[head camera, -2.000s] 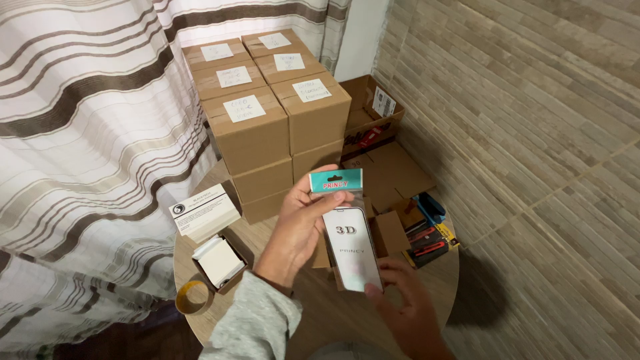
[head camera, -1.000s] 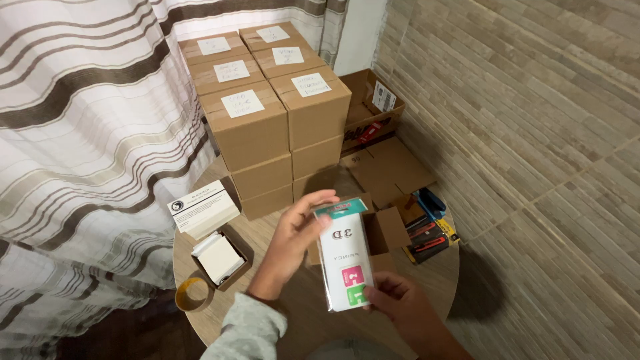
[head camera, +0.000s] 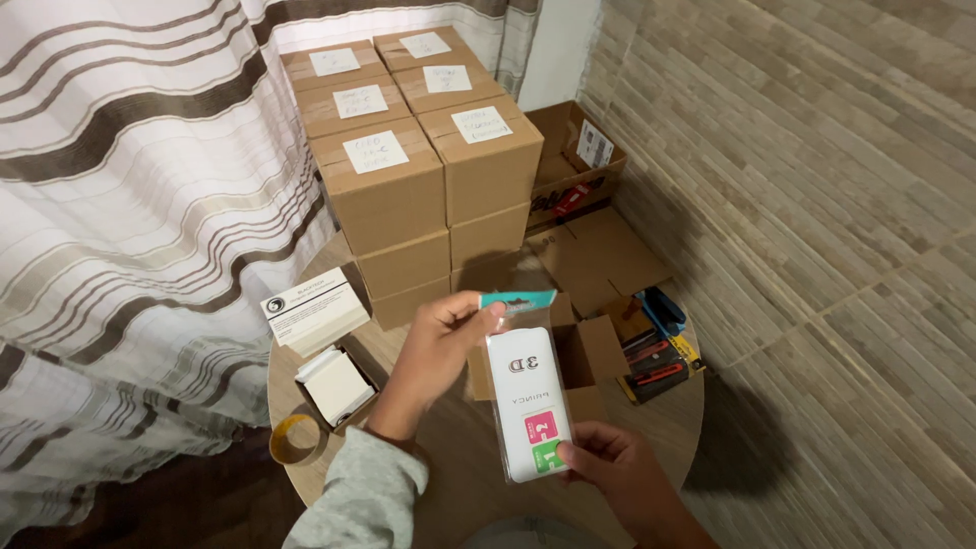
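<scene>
A phone screen protector in a clear packet is held upright between both hands, its mirrored print and the pink and green wipe sachets facing me. My left hand pinches the teal header at the top left. My right hand grips the lower right edge, thumb over the green sachet. Just behind the packet, partly hidden by it, stands a small open cardboard box with its flaps spread.
Stacked taped cartons with handwritten labels fill the back. On the round table are a tray of white cards, a printed card stack, a tape roll, packaged red-and-black cutters and a blue-black tool. An open carton stands near the tiled wall.
The packet has been turned over: two seconds ago its other face showed, without the sachets. Both hands still hold it, the left at the top and the right near the bottom.
</scene>
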